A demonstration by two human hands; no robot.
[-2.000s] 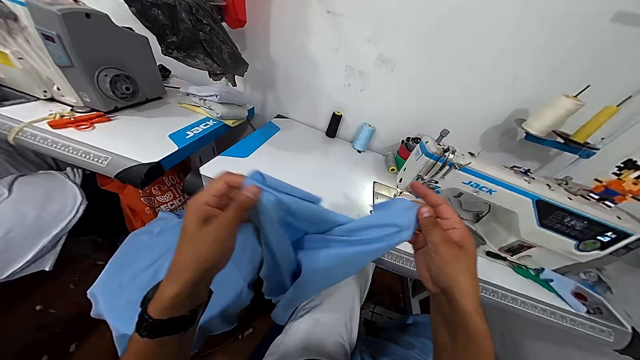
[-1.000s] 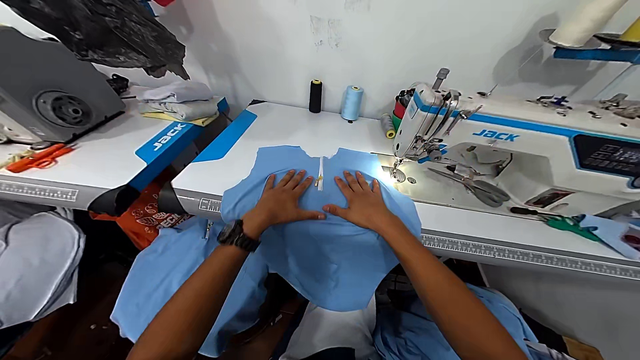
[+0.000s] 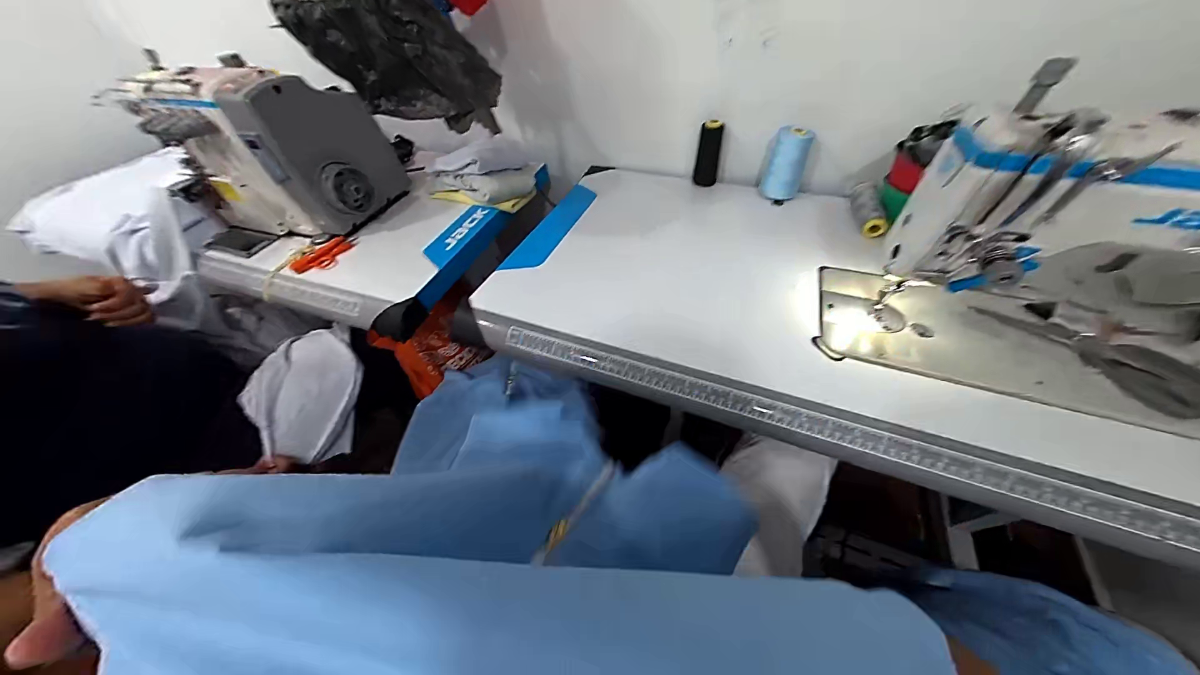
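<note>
A light blue fabric piece [image 3: 469, 609] spans the bottom of the view, with a whitish strip bearing a yellow mark at its opening. At the lower left, my left hand [image 3: 56, 600] grips its edge; the fabric covers most of the fingers. Only a sliver of my right hand [image 3: 970, 659] shows by the cloth's lower right edge, so its grasp is hidden. Another light blue fabric piece [image 3: 422, 412] hangs below the table edge. The sewing machine [image 3: 1059, 216] stands at the right, its lamp lighting the metal needle plate [image 3: 937, 328].
The white sewing table [image 3: 675, 281] has a ruler along its front edge. Black thread [image 3: 709, 153] and light blue thread [image 3: 787, 164] stand near the wall. Orange scissors [image 3: 322, 255] lie by another machine [image 3: 309, 150]; a person's hand [image 3: 117, 300] is at far left.
The blue fabric lay flat on the table under both my hands one second ago; now it is off the table, low and close to me. The view has swung left.
</note>
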